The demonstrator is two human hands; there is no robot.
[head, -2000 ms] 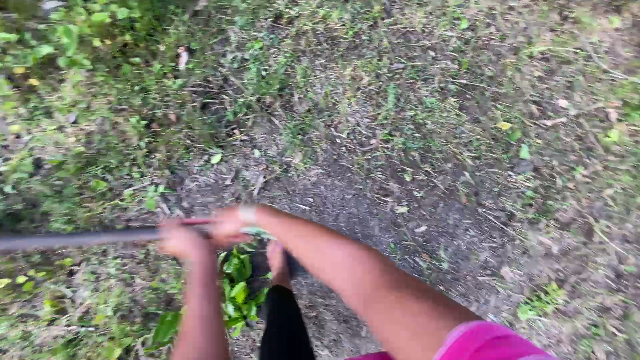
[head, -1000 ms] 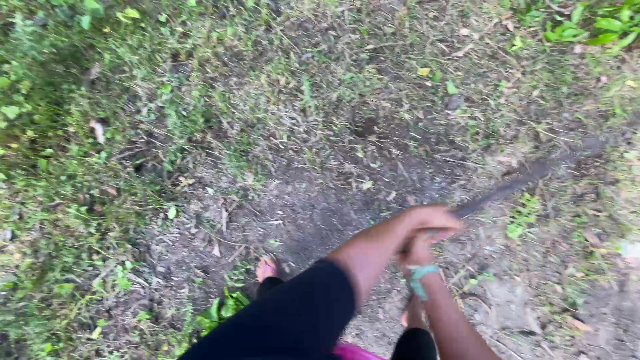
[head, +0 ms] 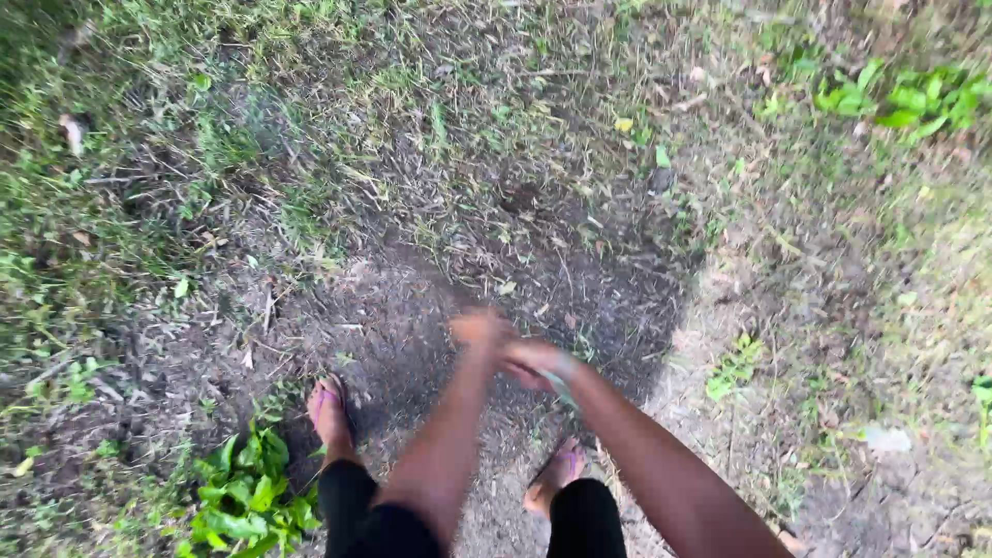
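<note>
My left hand (head: 478,327) and my right hand (head: 536,358) are close together, low in the middle of the view, above bare soil. Both are strongly blurred and look closed around the handle of a long, thin tool. Of the tool only a faint dark smear shows, running up and to the left from my left hand; its far end cannot be made out. A pale green band (head: 562,384) circles my right wrist. Ground with soil, cut grass and dry litter (head: 480,232) lies under and ahead of the hands.
My feet in thong sandals stand apart, the left foot (head: 329,407) beside a leafy green plant (head: 252,496), the right foot (head: 559,469) below my right hand. Low grass (head: 62,256) grows at the left. More broad-leaved plants (head: 922,101) stand at the upper right.
The hands swung from the left to the right with the long tool, which pointed left, then right. Now they are back between the feet, and the tool is only a smear.
</note>
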